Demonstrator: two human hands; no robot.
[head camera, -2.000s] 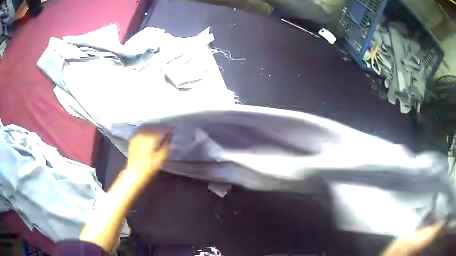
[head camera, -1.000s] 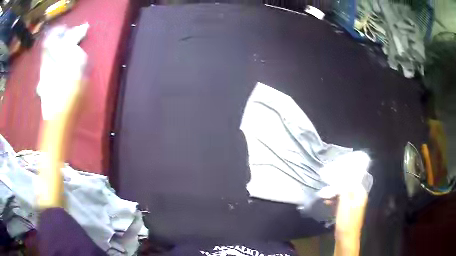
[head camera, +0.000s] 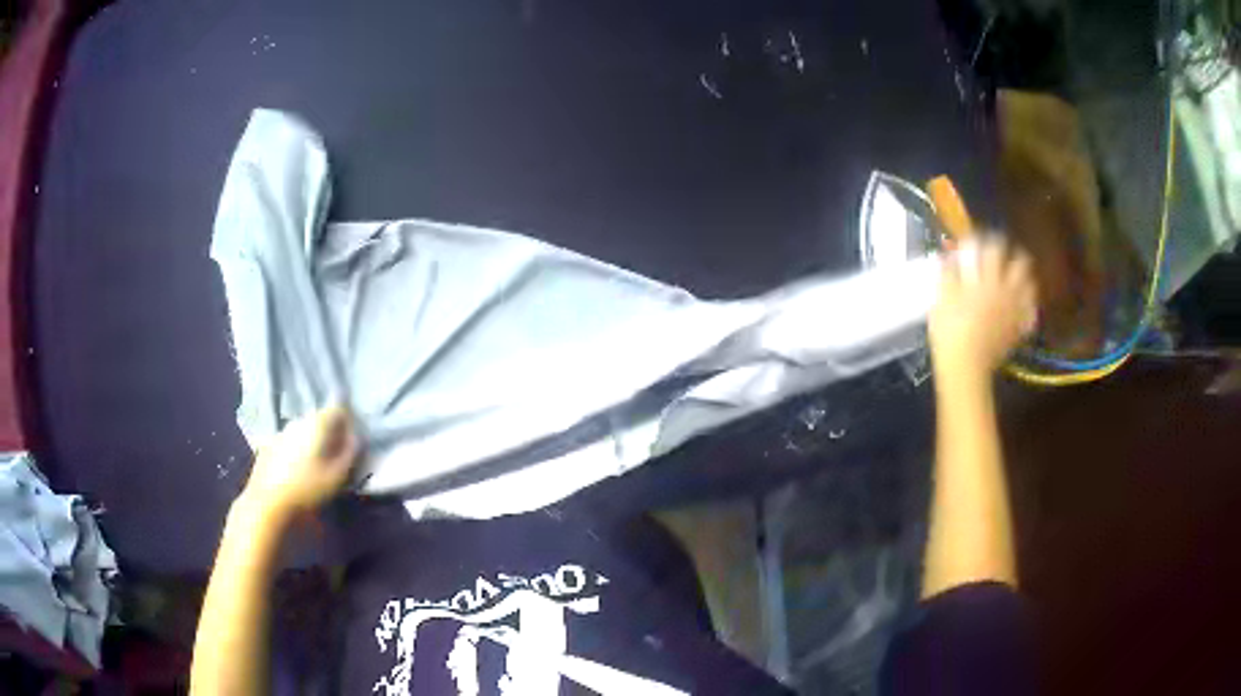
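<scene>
A light grey-blue garment panel (head camera: 490, 313) lies stretched and wrinkled across the dark table, with one narrow part folded up at its far left. My left hand (head camera: 313, 456) is closed on its near left edge. My right hand (head camera: 987, 299) is slightly blurred and holds the panel's right end, close beside the iron. The steam iron (head camera: 891, 224) shows a pointed silver plate with a pale rim and an orange handle, partly hidden behind the cloth and my right hand.
The dark table cover (head camera: 572, 109) has lint bits. A brown-yellow iron rest (head camera: 1055, 190) is at the right, with blue and yellow lines (head camera: 1109, 364) curving past it. A crumpled grey-blue bundle (head camera: 52, 551) lies at the lower left. A red-maroon cover edges the left.
The panel, earlier bunched at my right hand, is now spread leftward between both hands. My left hand has come from the far-left red cover to the panel. The view has shifted right.
</scene>
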